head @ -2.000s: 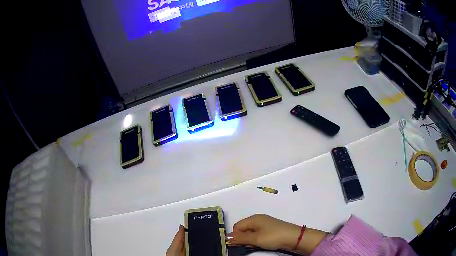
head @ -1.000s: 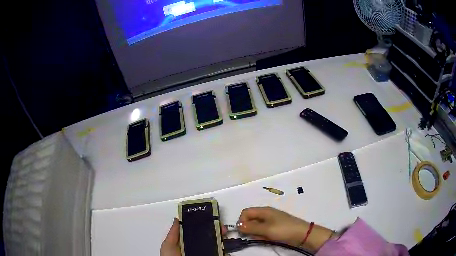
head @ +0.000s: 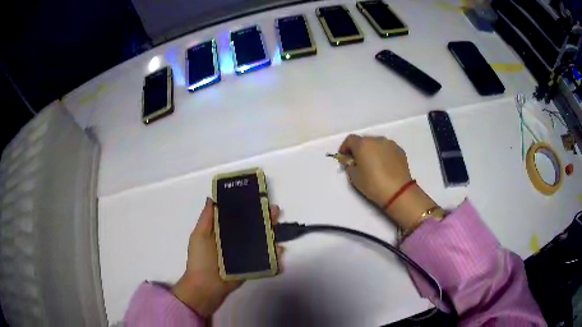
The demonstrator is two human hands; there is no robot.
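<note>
My left hand (head: 205,255) holds a mini projector (head: 244,223) from below, its dark top panel with white lettering facing up and its yellow-beige edge showing. A thick black cable (head: 344,230) is plugged into the projector's right side and curves toward my right sleeve. My right hand (head: 378,167) is over the white table with its fingertips on a small brass-coloured plug (head: 342,157), whose thin tip points left. The small black square is not visible; my right hand may hide it.
Several more projectors (head: 295,36) stand in a row at the back. Two remotes (head: 448,147) and a black phone (head: 475,68) lie at right. A yellow tape roll (head: 544,167) is at the right edge. A bulky white ribbed block (head: 54,217) stands at left.
The view has tipped down. My right hand has left the projector's right side and reached the brass-coloured plug. The projector in my left hand now shows fully.
</note>
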